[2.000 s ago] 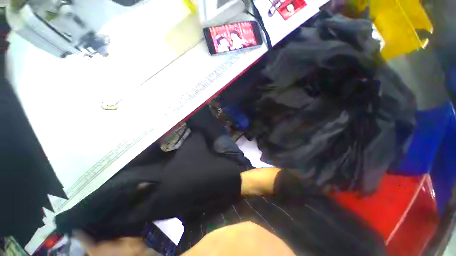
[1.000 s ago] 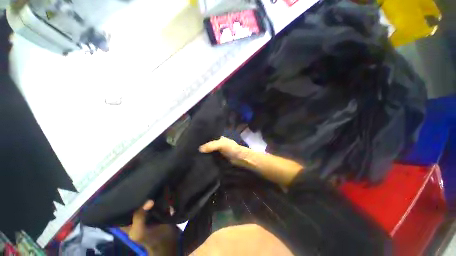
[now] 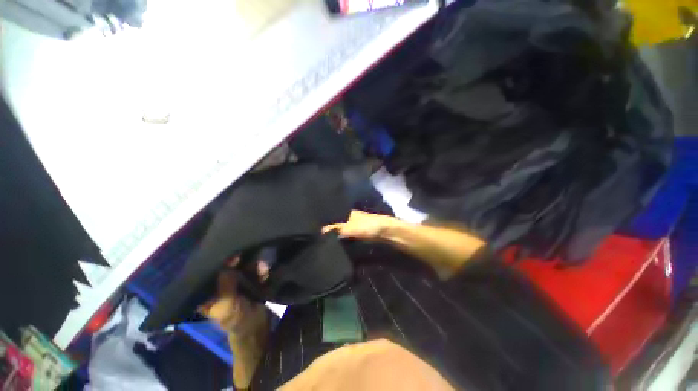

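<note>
A black fabric piece hangs between my two hands over my lap, below the table's front edge, with an opening or fold between them. My right hand grips its right edge with thumb and fingers. My left hand is at its lower left edge, partly in shadow; some fingertips show inside the fold, and it holds the cloth. The white sewing table has a printed ruler along its front edge. The machine head is cut off at the upper left.
Stacked black panels lie at the table's left. A black pile is at the right, above a red bin, beside a blue bin and a yellow bin. A phone lies at the top edge. A white plastic bag hangs lower left.
The cloth has been lifted and opened out between my hands. My right hand has come into view and moved slightly right. The view has shifted, so the phone and machine sit higher in the picture.
</note>
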